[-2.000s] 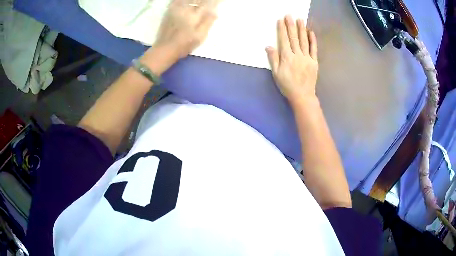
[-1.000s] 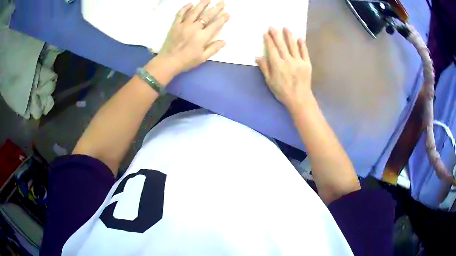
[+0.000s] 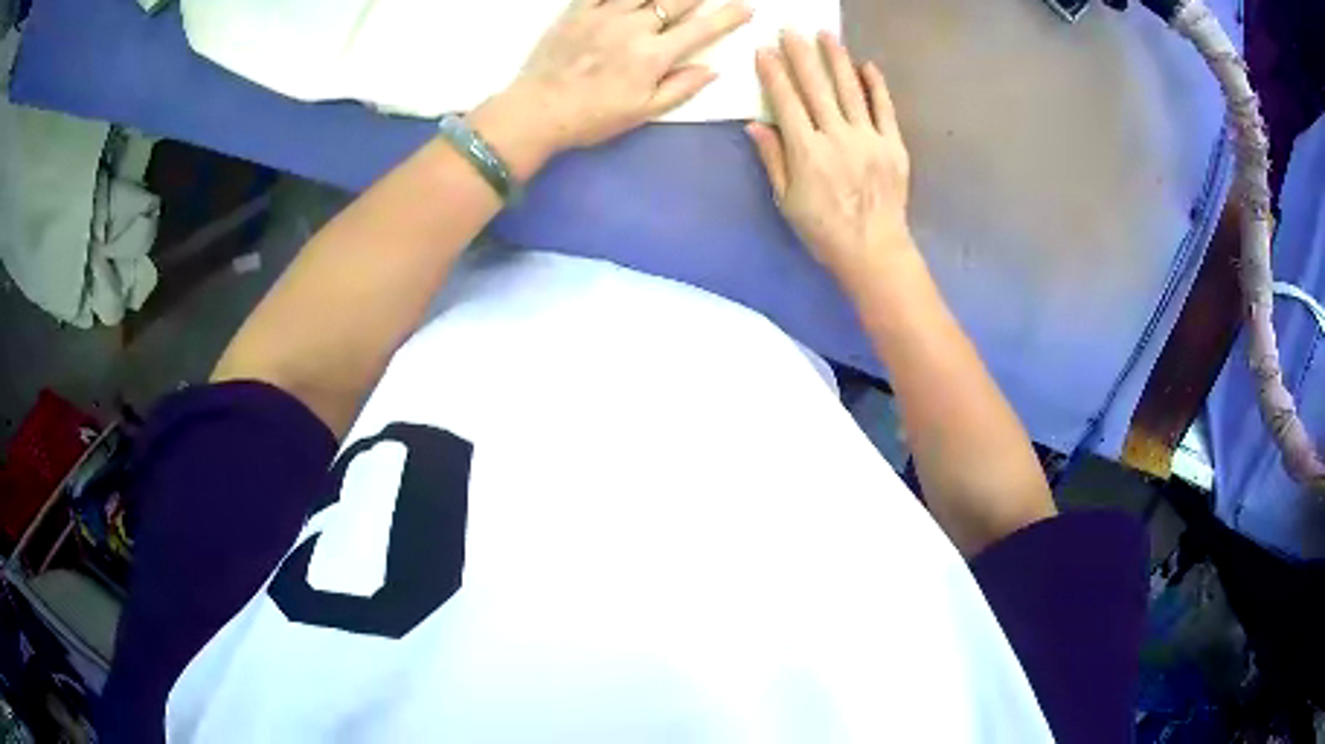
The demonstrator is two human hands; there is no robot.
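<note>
The cream garment (image 3: 363, 51) lies flat on the blue-violet pressing table (image 3: 639, 204) at the top of the picture, cut off by the top edge. Its border runs along the side near my body. My left hand (image 3: 610, 73) lies on the cloth with the fingers apart and pointing right; it wears a ring, with a bangle on the wrist. My right hand (image 3: 836, 153) lies palm down at the garment's right corner, fingers spread, partly on the cloth and partly on the table cover. Neither hand grips anything visibly.
The wrapped steam hose (image 3: 1253, 262) hangs down the right side. Only a dark tip of the iron (image 3: 1068, 7) shows at the top edge. A brown board (image 3: 1184, 364) is at the table's right edge. Pale cloth (image 3: 66, 218) hangs at left. Scraps lie on the floor.
My left hand has moved right along the cloth, closer to my right hand. The garment and table sit higher in the picture, and the iron has mostly left the view.
</note>
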